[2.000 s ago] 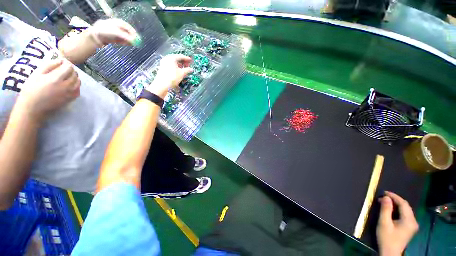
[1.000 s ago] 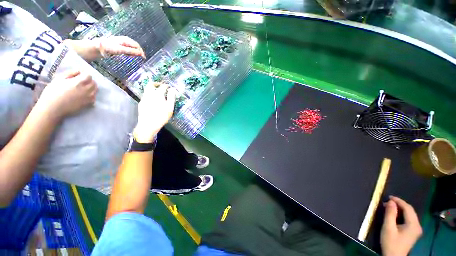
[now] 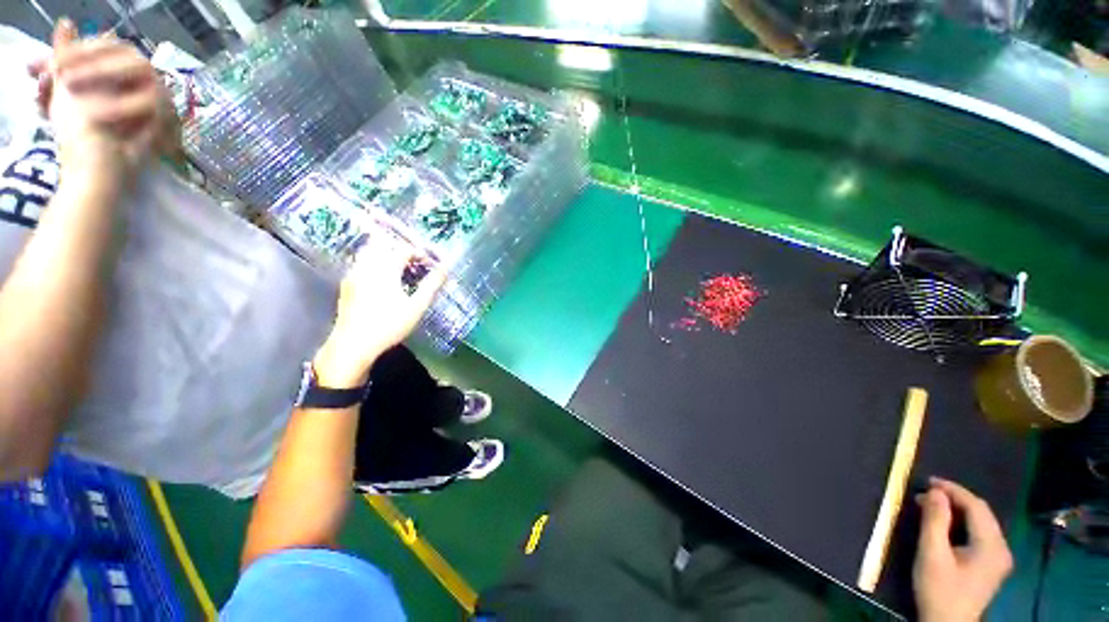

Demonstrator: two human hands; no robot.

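Note:
My left hand (image 3: pixel 380 304), with a dark wristband, reaches over the near corner of the clear plastic tray stack (image 3: pixel 517 188). Its fingers are curled by some small dark reddish bits; whether it grips any is unclear. Green circuit boards (image 3: pixel 450 216) lie in clumps in the tray compartments. My right hand (image 3: pixel 961 549) is at the mat's near right, thumb and finger curled together with a tiny dark bit at the tips; a grip is unclear. The pale wooden strip (image 3: pixel 894 488) lies left of it on the black mat (image 3: pixel 742 413). A red pile of lead wires (image 3: pixel 726 301) lies farther back.
A thin solder wire (image 3: pixel 641 219) hangs down to the mat. A black fume fan (image 3: pixel 930 298) and a brown tub (image 3: pixel 1036 383) stand at the right, with a black box (image 3: pixel 1076 468) at the edge. Another person (image 3: pixel 158 328) stands at the left, beside a second tray stack (image 3: pixel 286 116).
My left hand has drawn back from the middle of the tray to its near corner. The other person's hands have moved up and away from the trays. My right hand has stayed by the strip.

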